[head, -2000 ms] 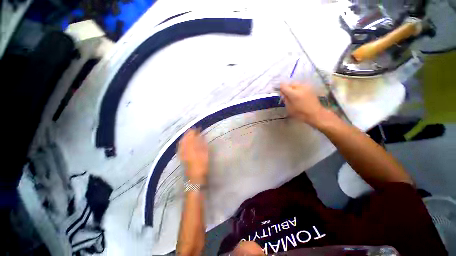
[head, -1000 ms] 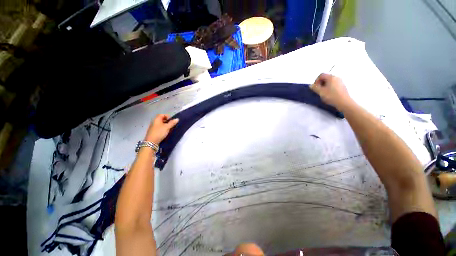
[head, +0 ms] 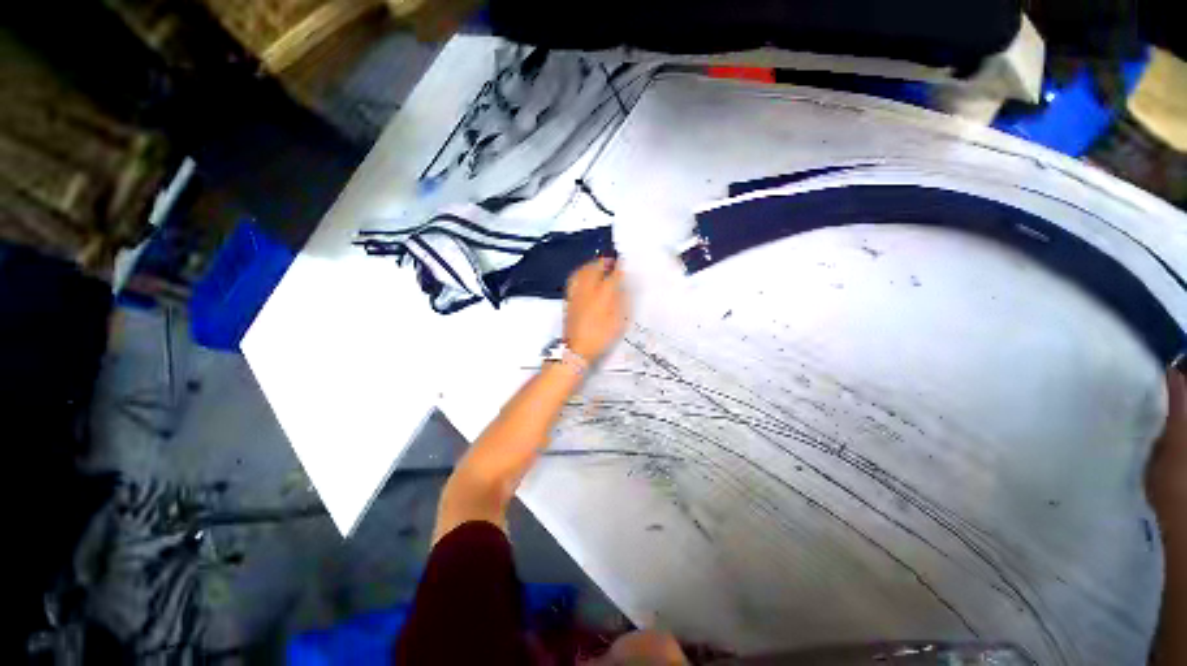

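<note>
A wide navy band (head: 898, 204) lies as an arc on the white table at the far right side. A crumpled navy-and-white striped bundle (head: 449, 260) lies at the left, its solid navy end pointing right. My left hand (head: 596, 310) is at this navy end, fingers closed on its edge; the fingertips are slightly blurred. My right hand is mostly cut off by the right edge of the picture. Only a part of the arm shows there, near the right end of the navy arc, so its grip is hidden.
The white table cover (head: 807, 351) carries thin curved dark lines. Crumpled pale cloth with dark marks (head: 521, 124) lies at the far left. A white board (head: 339, 377) joins at left. A black padded object (head: 781, 29) stands beyond the table, blue crates (head: 234, 284) beside it.
The view has swung left. My left hand has let go of the navy arc and moved to the striped bundle's navy end. My right arm has passed mostly out of view.
</note>
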